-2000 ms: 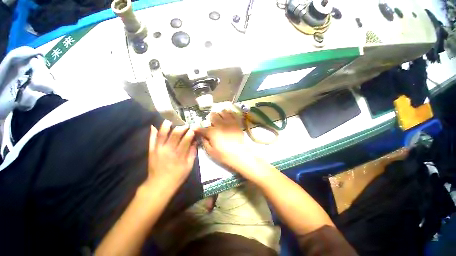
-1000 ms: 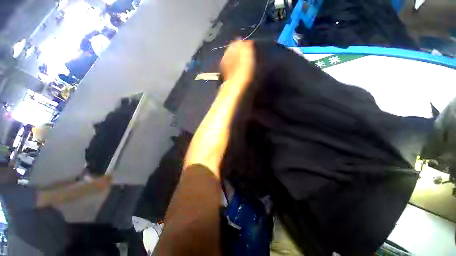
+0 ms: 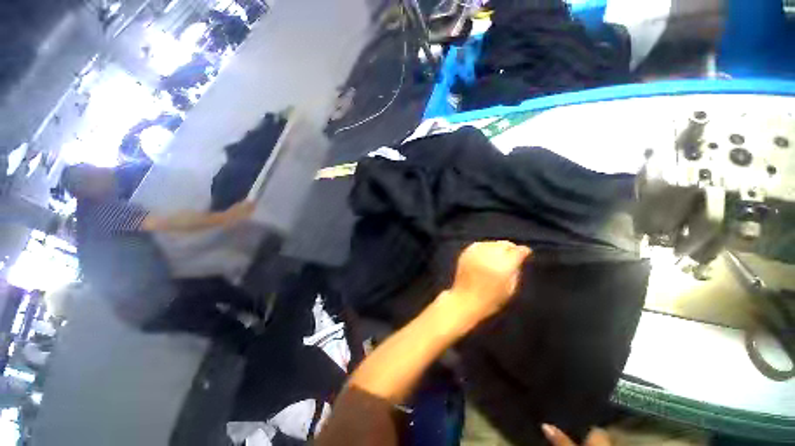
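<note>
Black garment cloth (image 3: 558, 322) spreads across the white machine table (image 3: 601, 131), from the left heap to the machine, and hangs over the front edge. My left hand (image 3: 492, 274) is closed on the middle of the cloth, pinching a fold. My right hand (image 3: 575, 437) shows only as blurred fingertips at the bottom edge, by the cloth's lower end; its grip cannot be told. The sewing machine head (image 3: 750, 157) stands at the right, with the needle area beside the cloth's right end. Scissors (image 3: 771, 353) lie below it, partly cut off.
A blue tray (image 3: 449, 78) with black cloth stands behind the table. At the left, a person in a striped sleeve (image 3: 122, 213) reaches over a blurred box or board. White and black cloth pieces (image 3: 296, 418) lie below left. The table's green edge (image 3: 689, 409) runs at lower right.
The view has swung left, then partly back right. My left hand has moved from the cloth's far left end to its middle. Fingertips now show at the bottom. The cloth has been spread lower.
</note>
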